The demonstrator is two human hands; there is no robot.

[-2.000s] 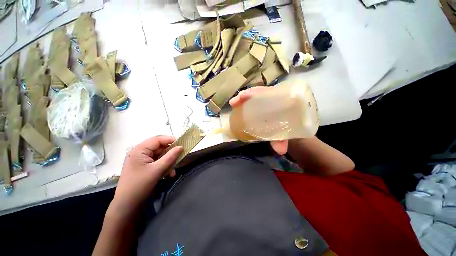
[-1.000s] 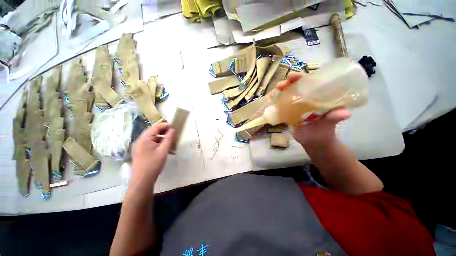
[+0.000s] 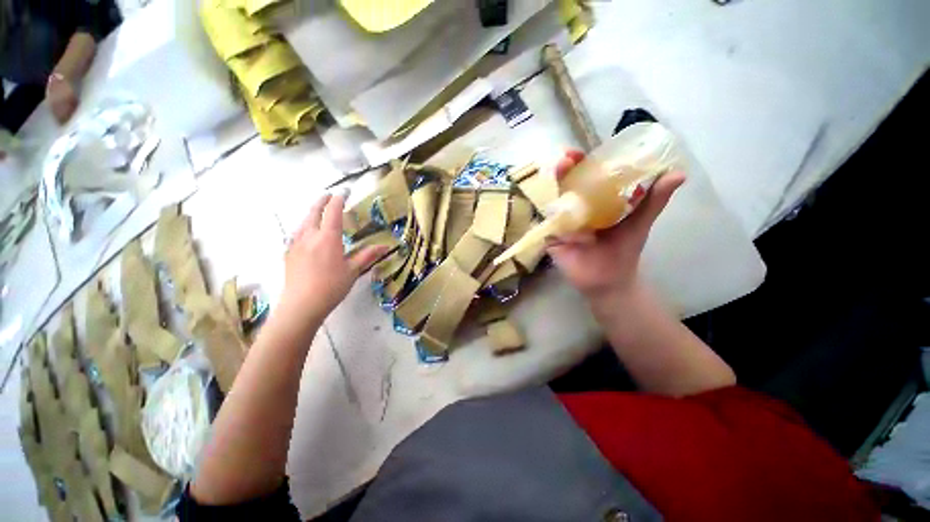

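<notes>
A loose heap of khaki strap tabs with blue-and-white ends lies at the centre, partly on the pale board. My left hand is at the heap's left edge, fingers spread; no tab shows held in it. My right hand grips the translucent glue bottle right of the heap. The bottle is tilted, its long nozzle pointing down-left over the tabs, with amber glue inside. Overlapping rows of tabs lie at left, partly hidden by my left forearm.
A bagged white roll sits by my left forearm. A wooden handle and a black lump lie beyond the bottle. Yellow material and flat sheets are at the far side. Another person's hand shows at upper left.
The view has shifted. My left hand no longer holds the single tab and has moved to the heap with its fingers apart. My right hand still holds the bottle, nozzle now pointing more steeply down.
</notes>
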